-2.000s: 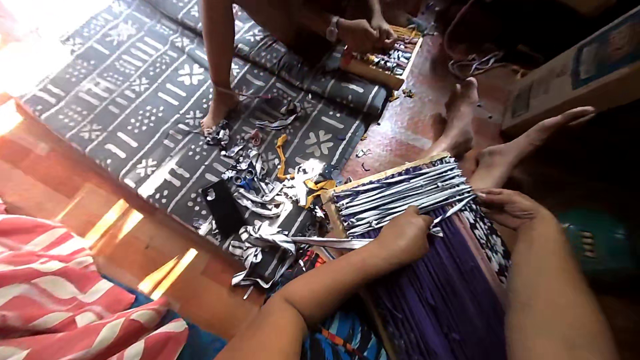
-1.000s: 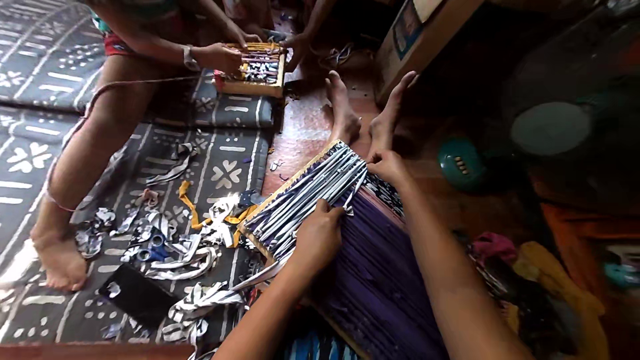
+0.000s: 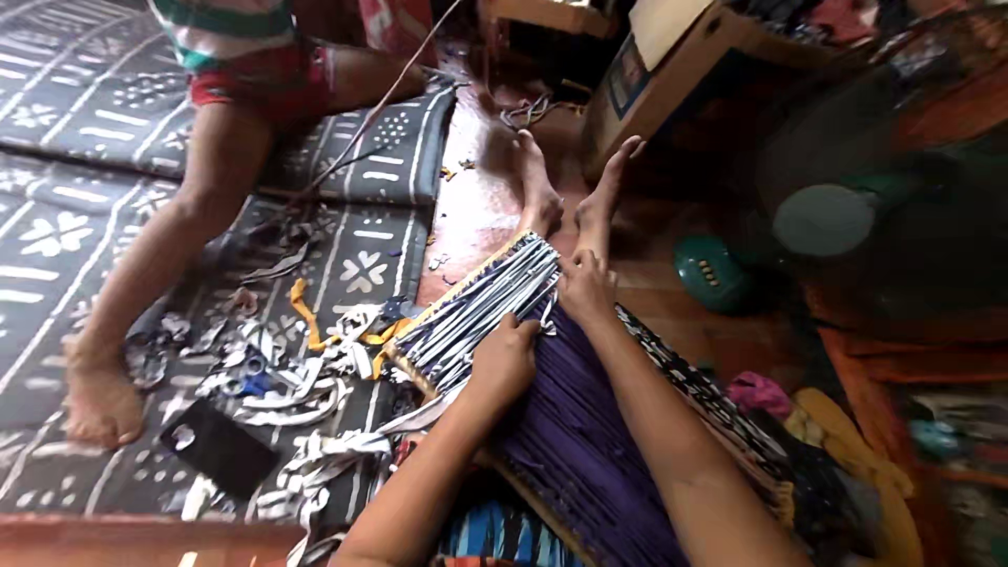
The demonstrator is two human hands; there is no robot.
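A wooden frame loom lies across my lap, strung with purple fabric strips. White and grey strips run over its far end. My left hand is closed on the weaving beside the white strips, with its fingertips hidden. At the far right edge of the frame, my right hand has bent fingers at the strip ends; whether it pinches one is unclear. A loose white strip end lies between the hands. Another white strip trails off the left edge toward the pile.
Left of the loom, loose fabric strips, blue-handled scissors and a black phone lie on the patterned mat. Another person's bare leg is there. A cardboard box, green fan base and piled cloth are ahead and right.
The other person, earlier bent over a small frame with strips, now has the torso more upright, and that person's hands are out of view. My hands remain at the white strips. The view has shifted.
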